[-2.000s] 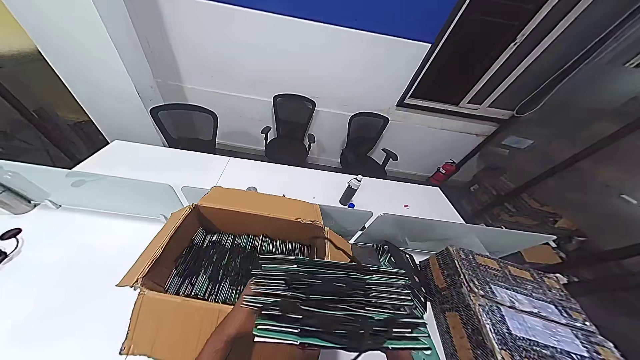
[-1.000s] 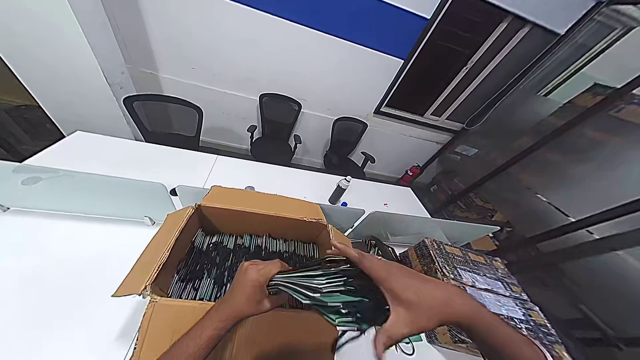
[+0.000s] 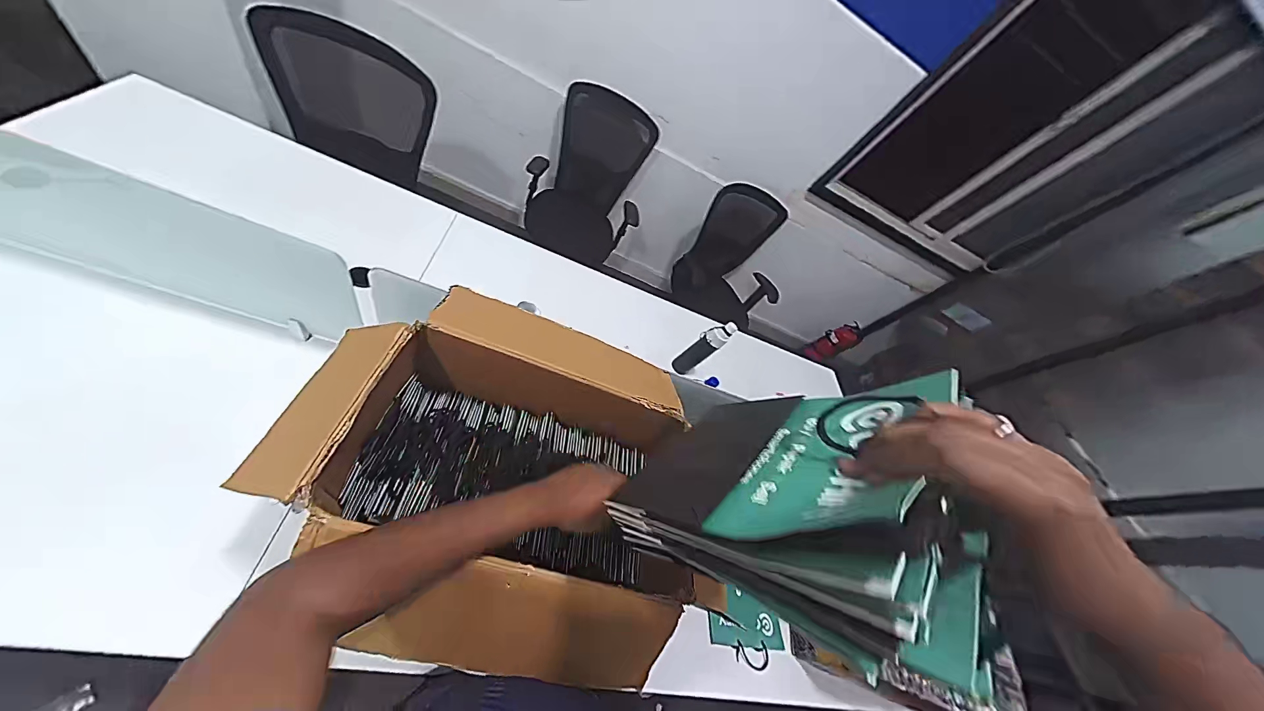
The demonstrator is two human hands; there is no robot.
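A thick stack of flat green-and-black paper bags with dark cord handles (image 3: 790, 484) is held above the right side of an open cardboard box (image 3: 553, 370). My left hand (image 3: 583, 494) grips the stack's left edge. At its upper right, my right hand (image 3: 948, 454), with a ring on one finger, lies on the top bag near its handle; whether it grips is blurred. Inside the box, many similar bags (image 3: 484, 444) stand on edge in a dense row. Another green bag with a cord handle (image 3: 748, 622) lies on the white table right of the box.
A glass divider (image 3: 178, 237) runs along the white table (image 3: 109, 415). Past it are a bottle (image 3: 704, 349) and a small blue object (image 3: 712, 381). Mesh chairs (image 3: 592, 168) line the wall, with a red fire extinguisher (image 3: 832, 342) at right.
The stack was low in front of the box's right side a second ago; now it is raised and tilted, its green face showing. My left hand has moved to its left edge. The view has shifted and tilted.
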